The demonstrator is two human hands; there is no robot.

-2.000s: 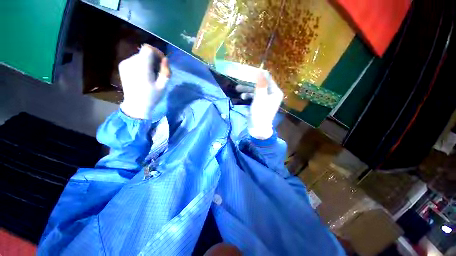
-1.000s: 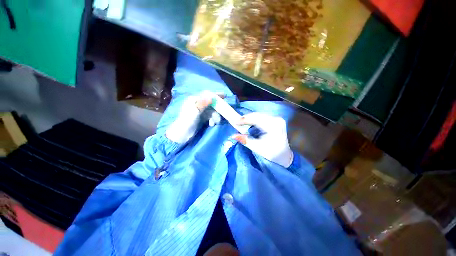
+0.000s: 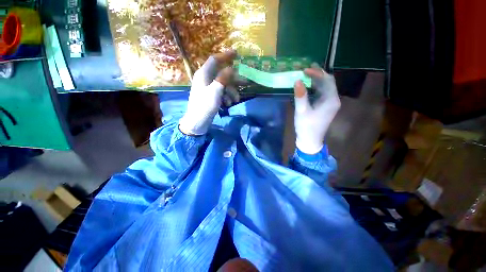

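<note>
A pale green strip point(image 3: 273, 79) is stretched between my two hands at the bench's front edge. It bends slightly. A green circuit board strip point(image 3: 282, 64) lies just behind it, partly covered by the strip and my fingers. My left hand point(image 3: 207, 93), in a white glove with bare fingertips, pinches the strip's left end. My right hand point(image 3: 318, 109), gloved the same way, pinches its right end between thumb and fingers. Whether the strip touches the board cannot be told.
An amber sheet point(image 3: 128, 53) with small brown pieces point(image 3: 200, 32) and a slim dark tool point(image 3: 180, 48) lies left of the board. Further left are pale strips point(image 3: 57, 58), another board strip point(image 3: 73, 26) and an orange tape roll point(image 3: 11, 34). A black tray point(image 3: 418, 58) stands right.
Both hands have risen from my lap to the bench edge, moving apart with the pale strip stretched between them. The view has turned, showing the tape roll and more of the left bench.
</note>
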